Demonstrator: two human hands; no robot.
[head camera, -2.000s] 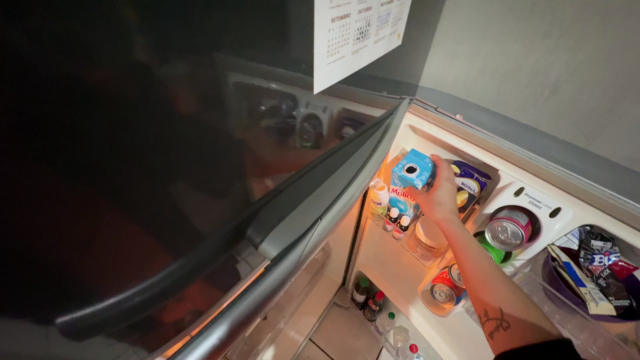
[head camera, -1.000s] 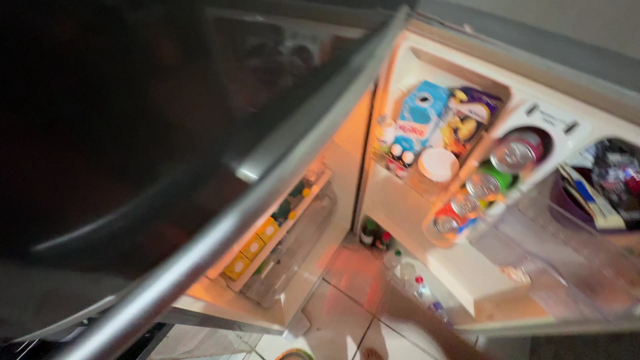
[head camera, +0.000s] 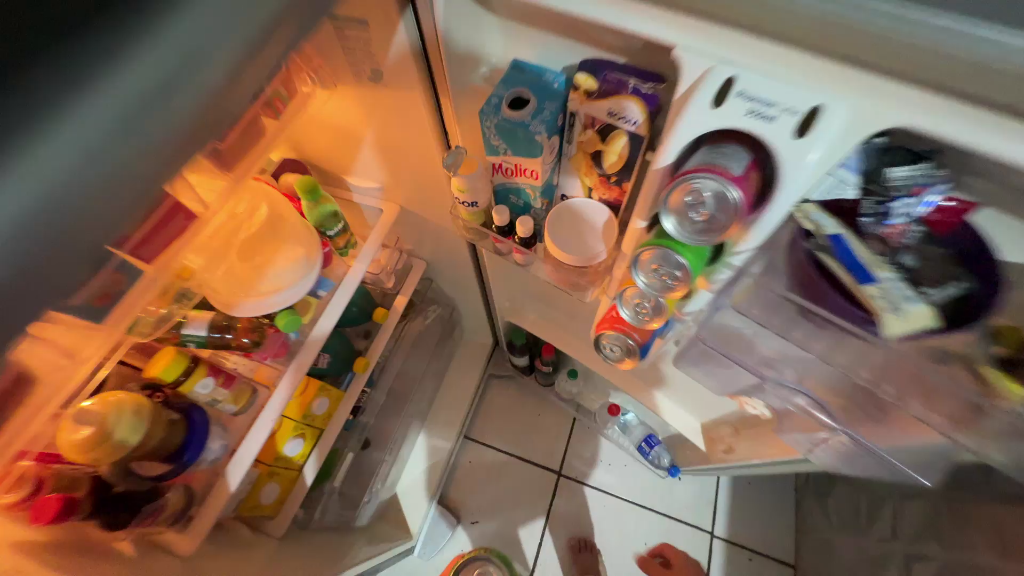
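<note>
Part of a hand, apparently my right hand (head camera: 670, 560), shows at the bottom edge; its fingers are mostly cut off, so its grip is unclear. Just left of it are the toes of a foot (head camera: 586, 555) on the tiles, and farther left the round top of an orange and green container (head camera: 480, 565). My left hand is out of the picture. In the open fridge door, a blue Molico carton (head camera: 524, 136) stands beside a purple food pouch (head camera: 612, 136). Small white-capped bottles (head camera: 524, 232) and a white-lidded tub (head camera: 580, 232) sit before them. Drink cans (head camera: 700, 204) fill a rack to the right.
At left, fridge shelves (head camera: 312, 320) hold a white bowl (head camera: 264, 256), jars (head camera: 200, 380), bottles and yellow boxes (head camera: 292, 440). A dark blurred door edge (head camera: 144, 104) crosses the upper left. Low door shelf holds plastic bottles (head camera: 648, 440); a purple bowl (head camera: 980, 280) stands right.
Two seconds ago my right hand was on the blue carton; it has let go and moved down, leaving the carton in the door shelf. The view has shifted, showing more of the fridge shelves.
</note>
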